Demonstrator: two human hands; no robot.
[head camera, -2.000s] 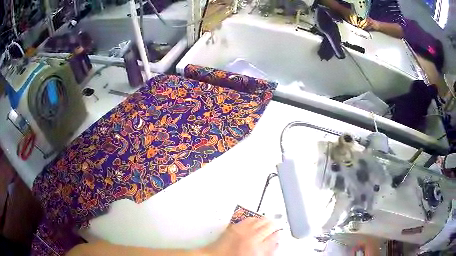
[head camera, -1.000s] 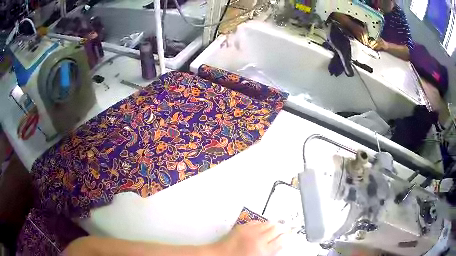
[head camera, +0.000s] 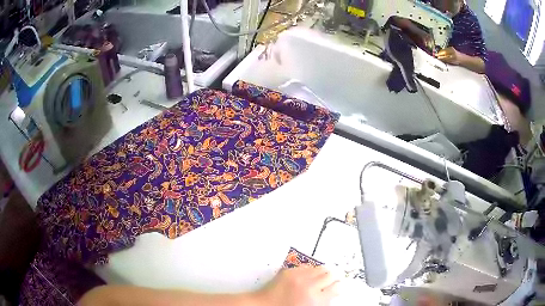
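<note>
My left hand (head camera: 302, 288) comes in from the lower left and lies at the bottom edge, partly cut off and washed out by glare. A small purple-orange printed piece (head camera: 297, 259) sticks out from under its fingers. The whitish sewing machine (head camera: 439, 233) stands to the right of the hand; its needle area is blurred and hard to make out. My right hand is not clearly visible; a reddish blur at the bottom edge under the machine cannot be told. A large printed fabric panel (head camera: 197, 161) is spread on the white table left of the machine.
A pale upright guard (head camera: 373, 245) and bent dark rod (head camera: 325, 230) stand beside the machine. A second sewing machine (head camera: 69, 98), red-orange loops (head camera: 32, 156) and a dark thread cone (head camera: 173, 76) are at left. White troughs (head camera: 334, 72) lie beyond; another person's hand (head camera: 445, 55) is at upper right.
The view has swung from two seconds ago, so the panel and machine sit a little further right. My left hand stays on the small piece. The other person's arm has shifted slightly.
</note>
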